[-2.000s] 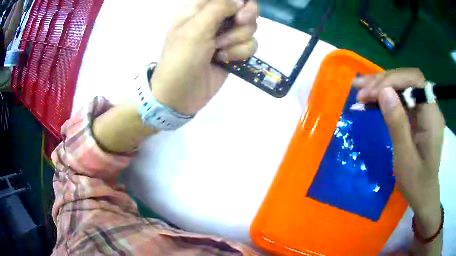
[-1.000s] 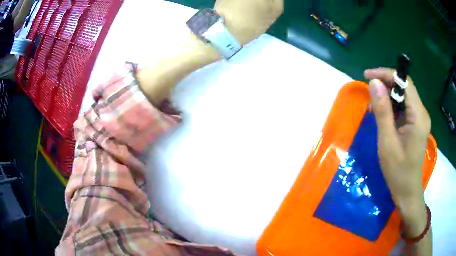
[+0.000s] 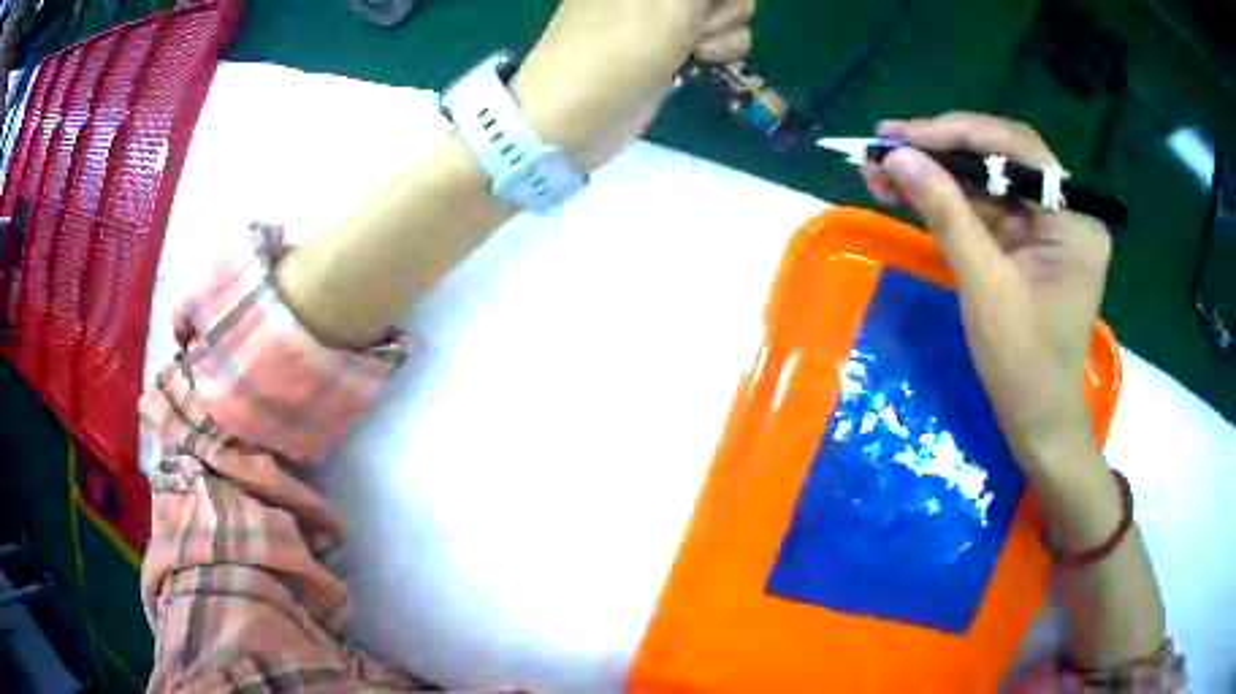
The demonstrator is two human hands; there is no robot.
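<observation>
My right hand (image 3: 1017,258) holds a slim black pen-like tool (image 3: 969,168) with white bands. Its pale pointed tip points left, beyond the tray. My left hand (image 3: 664,41) is at the top edge and partly cut off. Its fingers are on a small dark electronic strip (image 3: 756,106) with gold and blue spots. The tool tip is just right of the strip; I cannot tell if they touch. A glossy blue sheet (image 3: 868,529) with white glare lies in the orange tray (image 3: 705,542), below my right hand.
The orange tray lies partly on a white sheet (image 3: 515,447) over the green mat (image 3: 868,61). A red ribbed tray (image 3: 102,203) is at the left. A thin dark frame (image 3: 1210,264) lies at the right edge. My plaid left sleeve covers the lower left.
The dark phone frame my left hand held has left view. The left hand now has the small strip that lay on the mat. The tool has swung to point left over the mat.
</observation>
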